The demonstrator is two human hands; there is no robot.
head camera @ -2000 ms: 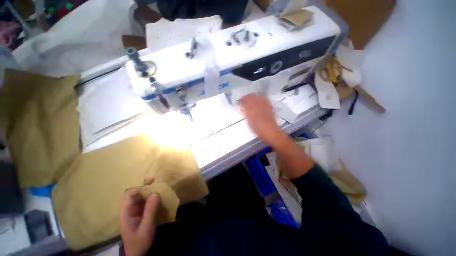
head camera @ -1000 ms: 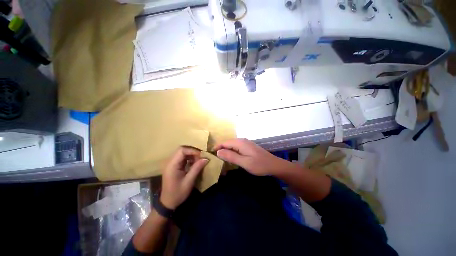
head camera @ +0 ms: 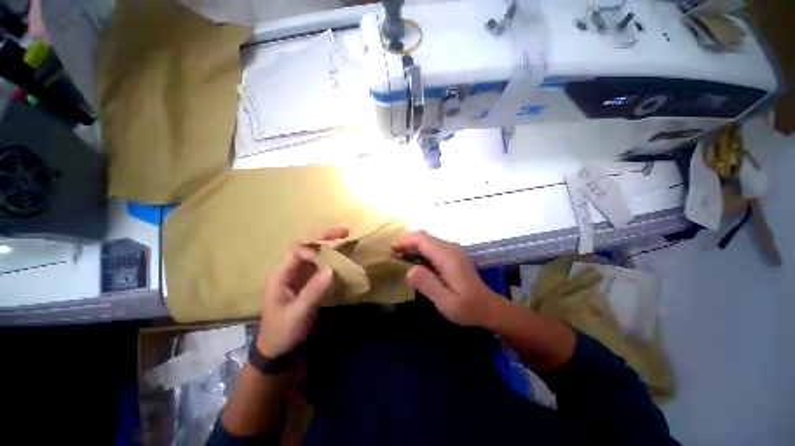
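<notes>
A tan garment panel (head camera: 253, 226) lies on the machine table, its right part under the bright lamp. My left hand (head camera: 301, 283) grips a small tan piece (head camera: 347, 270) at the panel's near right edge; the piece is folded up from the panel. My right hand (head camera: 440, 277) is closed around something small and dark at the panel's right edge, possibly thread snips; it is mostly hidden by the fingers. The white sewing machine (head camera: 558, 65) stands behind, its needle area (head camera: 429, 150) beyond the panel.
White paper patterns (head camera: 292, 91) and more tan cloth (head camera: 170, 104) lie behind. A grey fan-vented box (head camera: 44, 165) is at left. Yellow-handled scissors (head camera: 725, 152) and paper strips (head camera: 601, 199) are at right. Below the table are a cardboard box (head camera: 152, 348) and crumpled tan cloth (head camera: 575, 305).
My right hand has come from the machine bed to the panel's edge. My left hand has shifted slightly left since one second ago, and the small piece now stands folded up. The view has moved.
</notes>
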